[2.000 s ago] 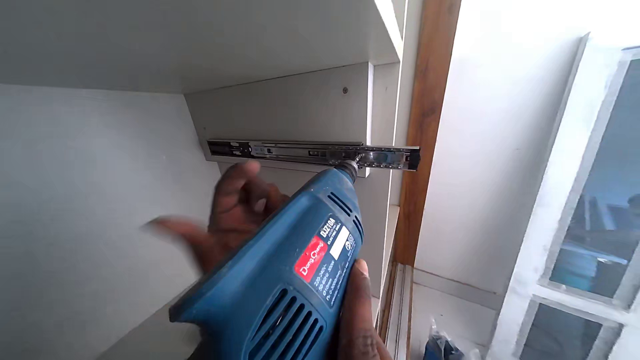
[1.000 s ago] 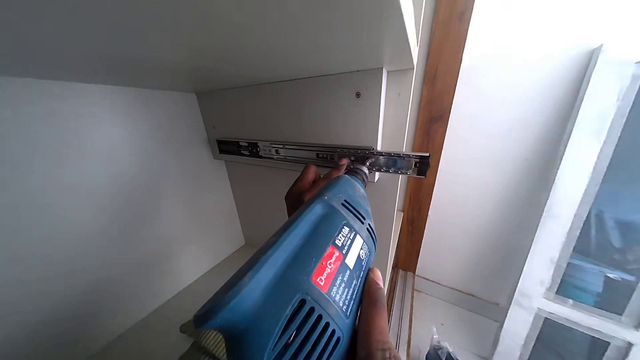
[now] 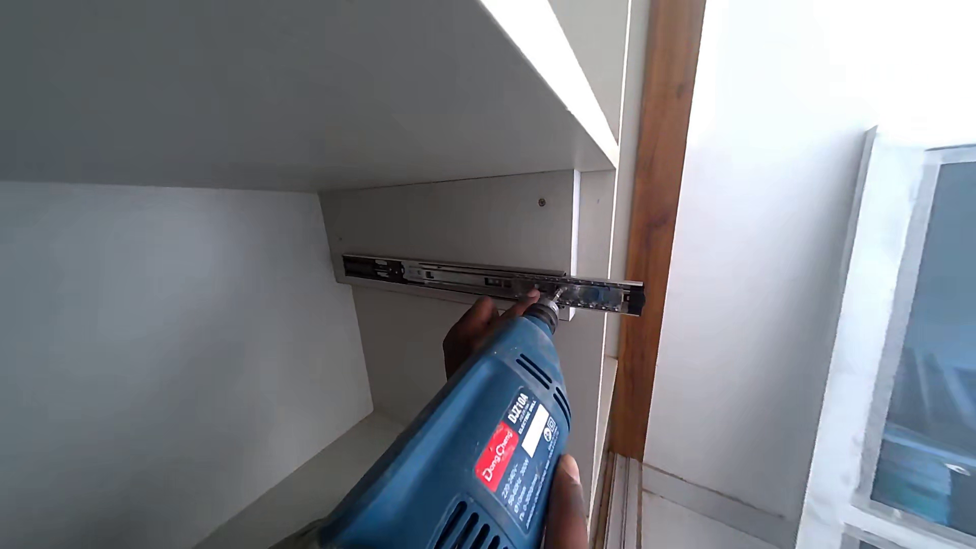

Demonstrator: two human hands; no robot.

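A blue DongCheng electric drill (image 3: 488, 427) points up at a metal drawer slide (image 3: 473, 278), which lies along a panel inside a cabinet. My right hand (image 3: 566, 503) is around the drill body, with only part of it showing at the lower right of the tool. Behind the drill, my left hand (image 3: 484, 328) reaches up, its fingertip touching the slide beside the drill's chuck (image 3: 544, 313). The drill's tip meets the slide near the panel's front edge; the exact contact is too small to tell. The slide's front end sticks out past that edge.
A white shelf (image 3: 381, 91) spans above the slide. One screw (image 3: 542, 202) sits in the side panel over it. To the right run a brown wooden post (image 3: 659, 213) and a white wall (image 3: 747, 267), with a white-framed window (image 3: 846, 343) beyond.
My left hand, spread and off the slide two seconds ago, has moved up to it beside the drill's tip. The drill remains in my right hand at the slide.
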